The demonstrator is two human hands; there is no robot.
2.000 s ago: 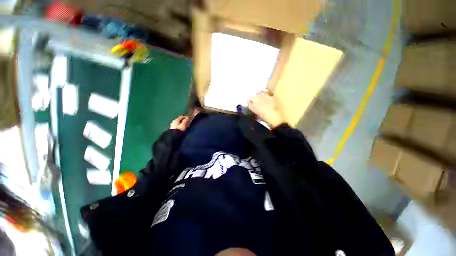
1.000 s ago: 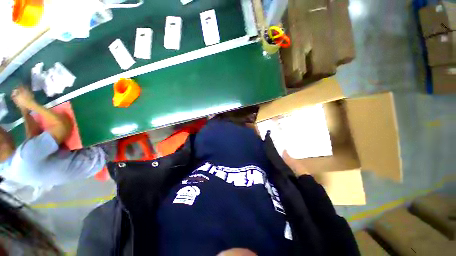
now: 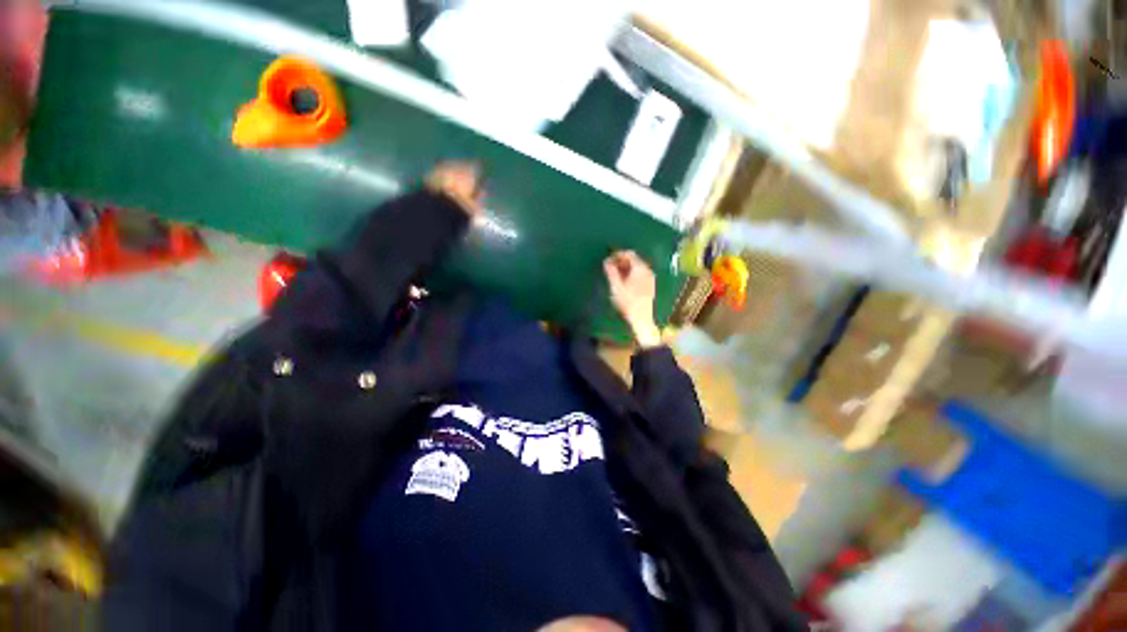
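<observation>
My left hand (image 3: 457, 185) is blurred over the green work surface (image 3: 544, 247), and I cannot tell its finger shape. My right hand (image 3: 630, 286) is over the right end of the same surface, fingers curled, with nothing visible in it. A large plain white sheet (image 3: 531, 56) covers part of the conveyor beyond the pale side rail (image 3: 593, 173). One white retail box (image 3: 648, 136) lies right of the sheet, and another (image 3: 378, 20) shows at the top edge. An orange tape dispenser (image 3: 294, 105) stands on the work surface at the left.
Brown cardboard flaps (image 3: 756, 482) show beside my right sleeve; the carton's inside is hidden. Red and yellow scissor handles (image 3: 729, 282) hang at the bench end. A blue pallet (image 3: 1020, 488) lies at the right. Red objects (image 3: 136, 247) are under the bench at the left.
The view has turned toward the bench end. My right hand has moved from the carton to over the green surface. My left hand has come into view. The white sheet in the carton is out of sight.
</observation>
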